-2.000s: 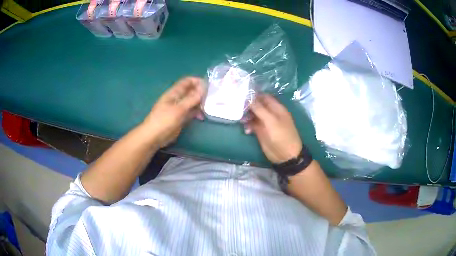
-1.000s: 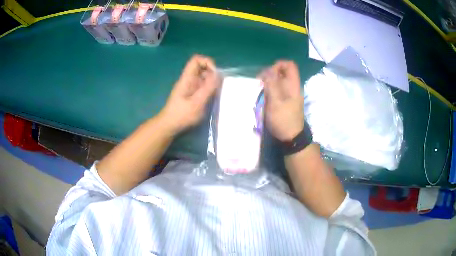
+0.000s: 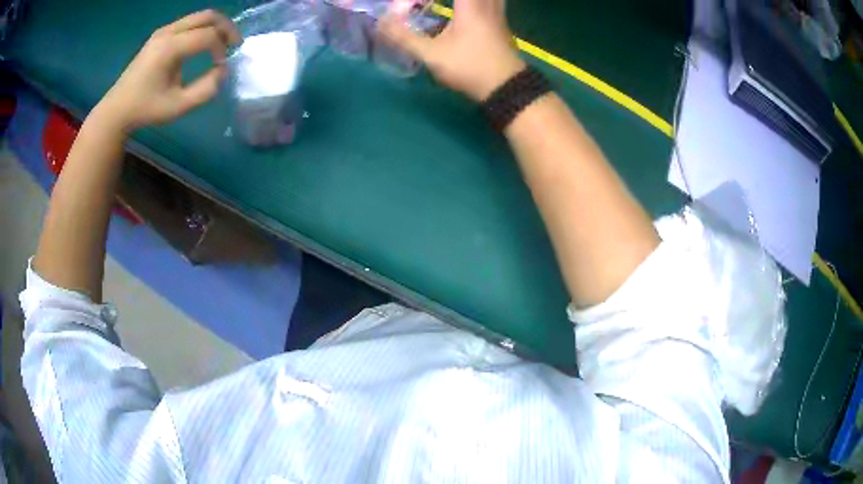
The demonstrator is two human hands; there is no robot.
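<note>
A clear plastic box [image 3: 269,77] in loose film, its top glaring white, is at the upper left over the green mat [image 3: 397,180]. My left hand [image 3: 189,71] is at its left side, thumb and fingers curved at the film's edge. Beyond it, unbagged boxes [image 3: 350,30] with pink parts stand at the top edge, partly hidden by my right hand. My right hand [image 3: 454,43] has its fingers at one box's pink part; the hand is cut off by the top edge.
A whitish stack of poly bags [image 3: 748,321] lies at the right, partly behind my right sleeve. Behind it are a white paper sheet [image 3: 748,180] and a dark flat device [image 3: 778,85]. A brown carton [image 3: 189,222] and something red [image 3: 59,142] are below the bench's left edge.
The bagged box has moved from in front of my body to the upper left with my left hand. My right hand has let go of it and reached to the unbagged boxes. The view has turned.
</note>
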